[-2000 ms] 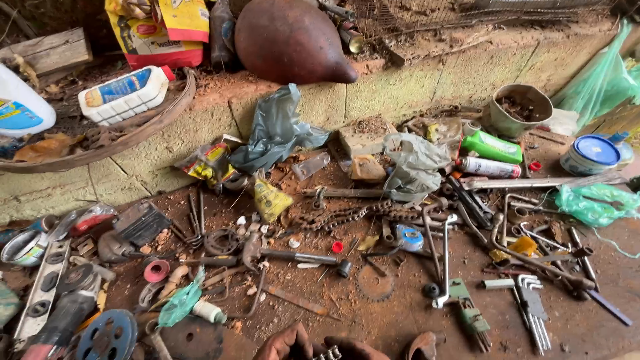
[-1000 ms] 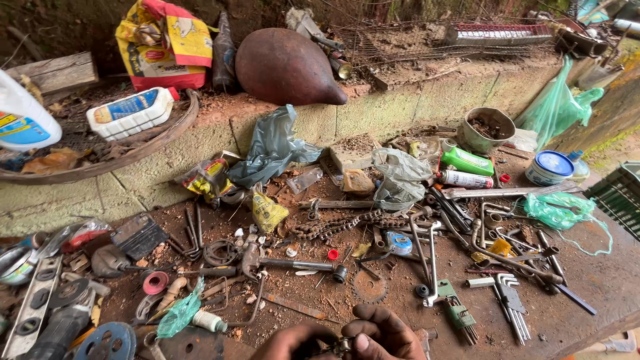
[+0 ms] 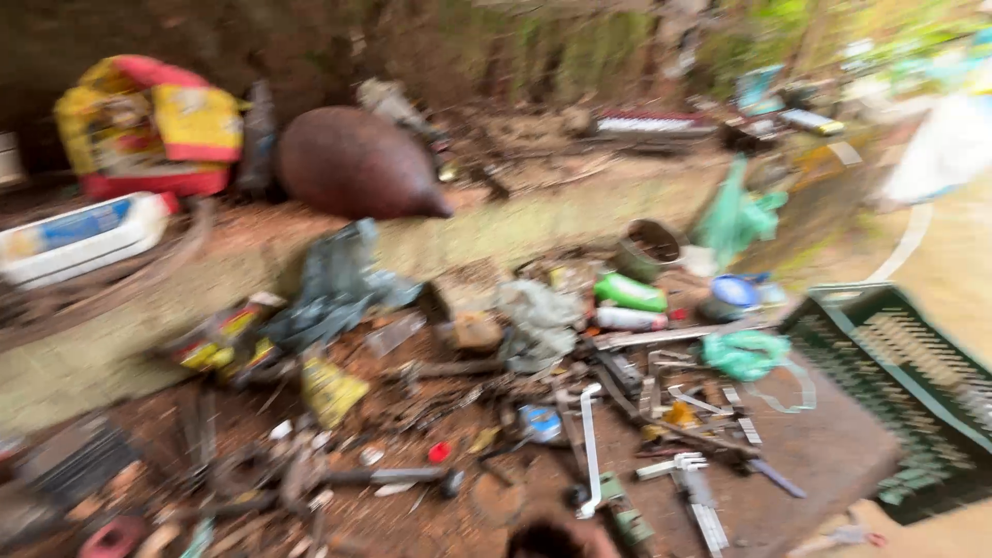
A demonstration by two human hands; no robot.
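Observation:
Only a blurred part of what looks like my right hand (image 3: pixel 559 540) shows at the bottom edge; its fingers and anything in them cannot be made out. My left hand is out of view. Close by, to the right of the hand, lie a green folding tool holder (image 3: pixel 626 515) and a set of hex keys (image 3: pixel 705 515). A bright metal offset wrench (image 3: pixel 590 453) lies above it. To its upper left are a toothed disc (image 3: pixel 497 497) and a hammer-like tool with a metal shaft (image 3: pixel 395 476). The whole view is blurred by motion.
A dark green plastic crate (image 3: pixel 914 403) stands at the table's right edge. Behind the table runs a ledge bearing a large brown gourd (image 3: pixel 353 163) and a white bottle (image 3: pixel 85 239). Grey plastic bags (image 3: pixel 539 322), a green bottle (image 3: pixel 629 293) and a bowl (image 3: pixel 649 249) are among the clutter.
The view has swung up and to the right, bringing more of the green crate in. Both hands showed at the bottom a second ago; now only part of one does.

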